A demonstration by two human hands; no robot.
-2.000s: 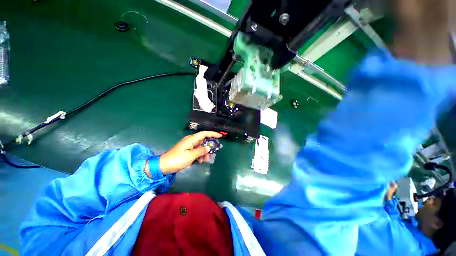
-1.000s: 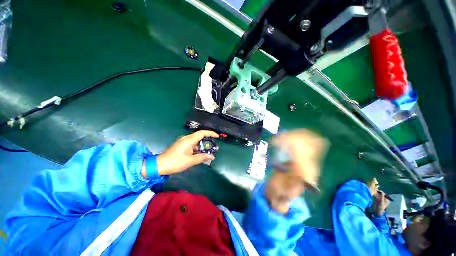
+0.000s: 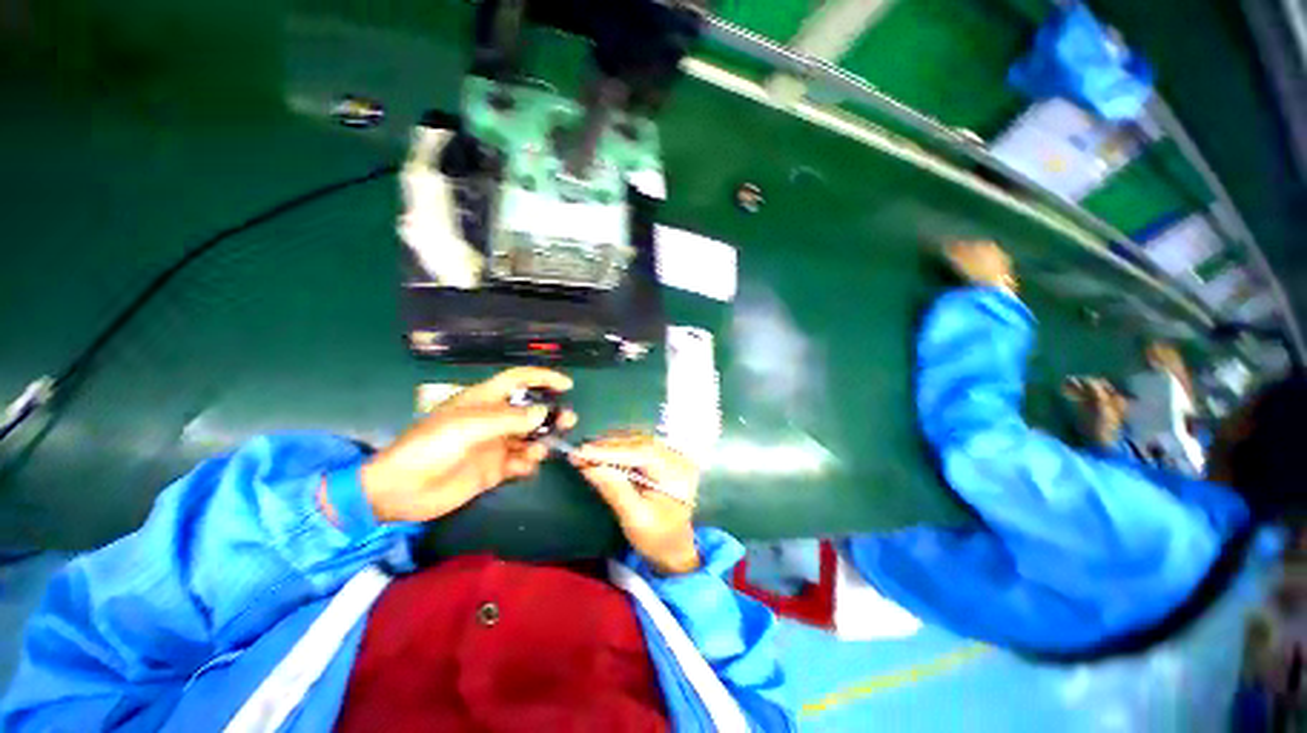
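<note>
A dark round circuit module (image 3: pixel 539 410) is in the fingertips of my left hand (image 3: pixel 456 447), in front of the black fixture. My right hand (image 3: pixel 645 494) holds silvery tweezers (image 3: pixel 619 468), their tip pointing left close to the module; contact is too blurred to tell. The fixture (image 3: pixel 530 327) stands just beyond my hands, with a small red light on its front. Its pale green plate (image 3: pixel 538 136) and clear block (image 3: pixel 559 236) sit under the black clamp.
A white card (image 3: pixel 695 264) and a narrow marked strip (image 3: pixel 691 394) lie right of the fixture. Round modules lie at the back left (image 3: pixel 358 110) and back right (image 3: pixel 750 196). A black cable (image 3: pixel 215 236) runs left. A coworker's blue sleeve (image 3: pixel 989 415) reaches over the bench at right.
My right hand has come from the clamp lever to beside my left hand, with tweezers now clear. The view has turned and shifted right. The coworker's arm reaches farther over the bench.
</note>
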